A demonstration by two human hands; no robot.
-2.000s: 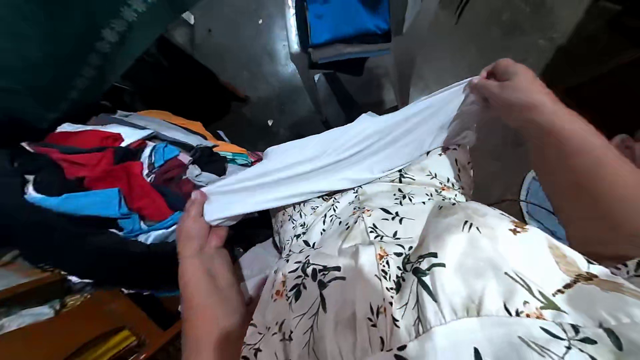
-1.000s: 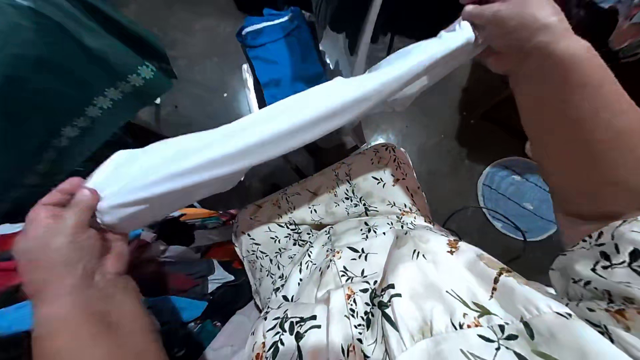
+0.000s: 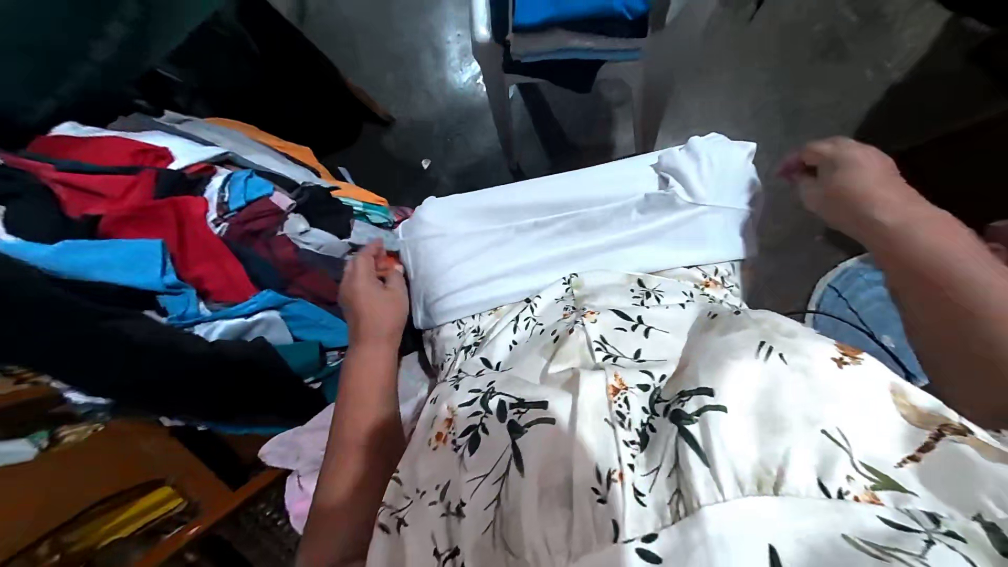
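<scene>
A white cloth garment (image 3: 543,236) lies folded lengthwise across the lap, on the floral dress (image 3: 583,409). Its right end is bunched, with a small part turned over on top. Close beside the garment's left end is my left hand (image 3: 374,295), fingers curled, with nothing plainly held in them. My right hand (image 3: 846,181) is raised off the right end, apart from the cloth; its fingers are bent and blurred, and no item shows in them.
A large heap of mixed clothes (image 3: 181,213) lies at the left, above a brown wooden surface (image 3: 110,472). Ahead, a chair (image 3: 492,87) holds a stack of folded clothes (image 3: 579,35). A round blue object (image 3: 862,315) with a dark cord stands at the right.
The white garment was stretched in the air between both hands; it now lies on the lap. Both hands have let go of its ends. The view has shifted.
</scene>
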